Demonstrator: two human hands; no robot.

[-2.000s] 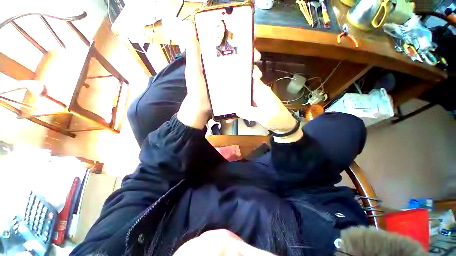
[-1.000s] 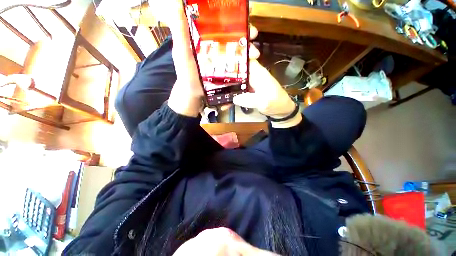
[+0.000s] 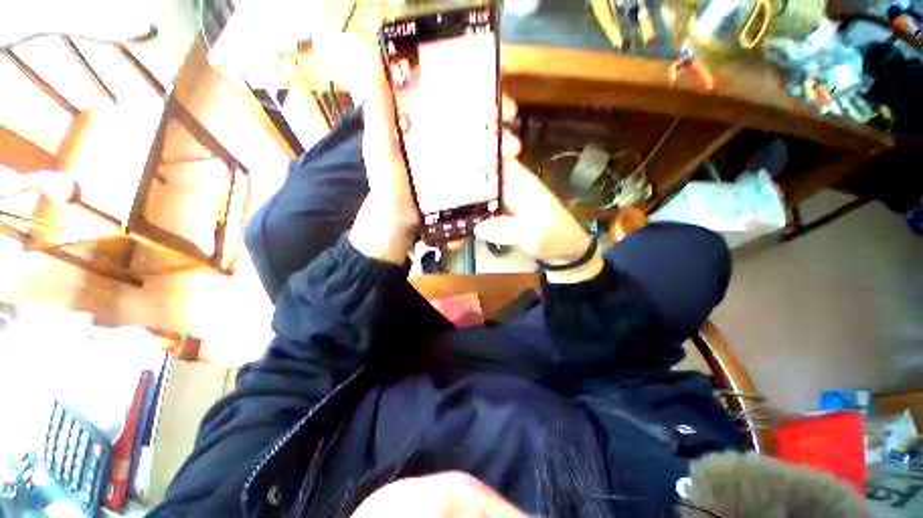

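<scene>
A smartphone (image 3: 450, 132) stands upright at the top centre, its bright screen facing me. The screen shows a mostly white area with dark bars at its top and lower edge. My left hand (image 3: 383, 192) holds the phone along its left side and is partly washed out by glare. My right hand (image 3: 531, 218) holds it at the lower right, with fingertips showing at the right edge and the thumb at the lower corner. A thin black band (image 3: 569, 263) is around the right wrist.
A wooden table (image 3: 607, 76) curves across the top right, with orange-handled pliers (image 3: 691, 71) near its edge and a kettle (image 3: 721, 25) behind. A white box (image 3: 734, 205) is under it. A wooden chair (image 3: 111, 152) stands left, a keypad device (image 3: 73, 450) lower left, a red bag (image 3: 822, 445) lower right.
The screen has gone from a face on white, to a red picture, to a mostly white view with dark bars. The phone moved up in view, then slightly back down. Both hands keep their hold.
</scene>
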